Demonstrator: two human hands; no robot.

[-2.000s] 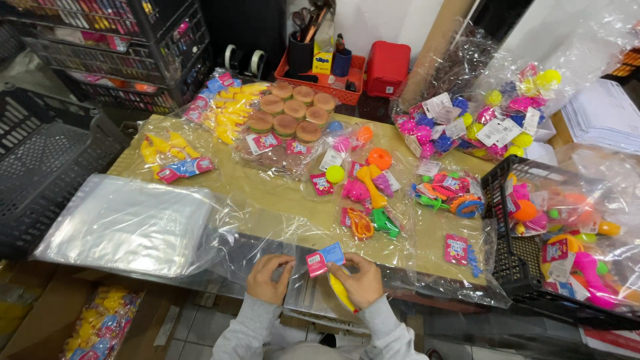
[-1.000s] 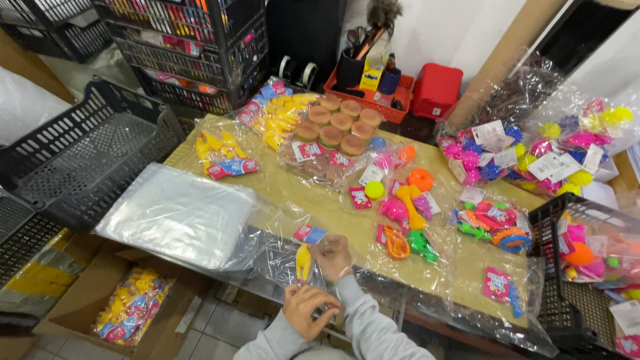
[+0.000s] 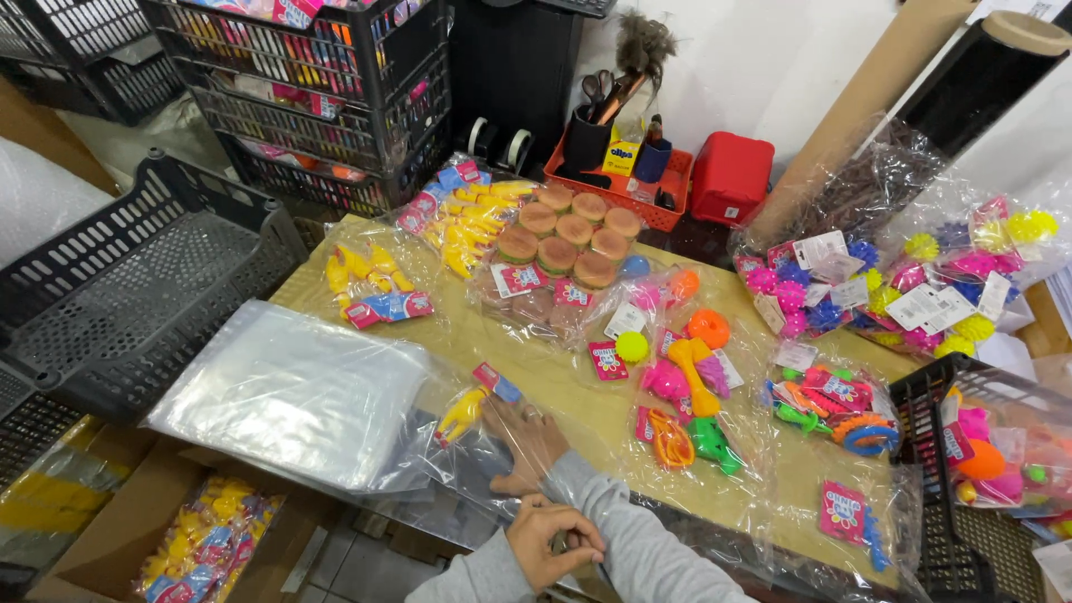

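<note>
My right hand lies spread on clear plastic at the table's front edge, its fingertips touching the pink-and-blue header card of a yellow rubber chicken toy. The toy lies just left of those fingers, on or under clear film; which one is unclear. My left hand is curled, thumb near fingers, close by my right sleeve; nothing shows clearly in it. To the left lies a stack of clear plastic bags. Bagged yellow toys sit behind it, and bagged burger-shaped toys lie farther back.
A black plastic crate stands left, near stacked filled crates. A cardboard box of packaged toys is lower left. Bagged colourful toys cover the table's right side. A black crate borders it; an orange tray stands behind.
Two seconds ago both hands were at the carded yellow toy by the table edge. It now lies flatter on the table, left of my right hand; my left hand has drawn away from it. The view has shifted.
</note>
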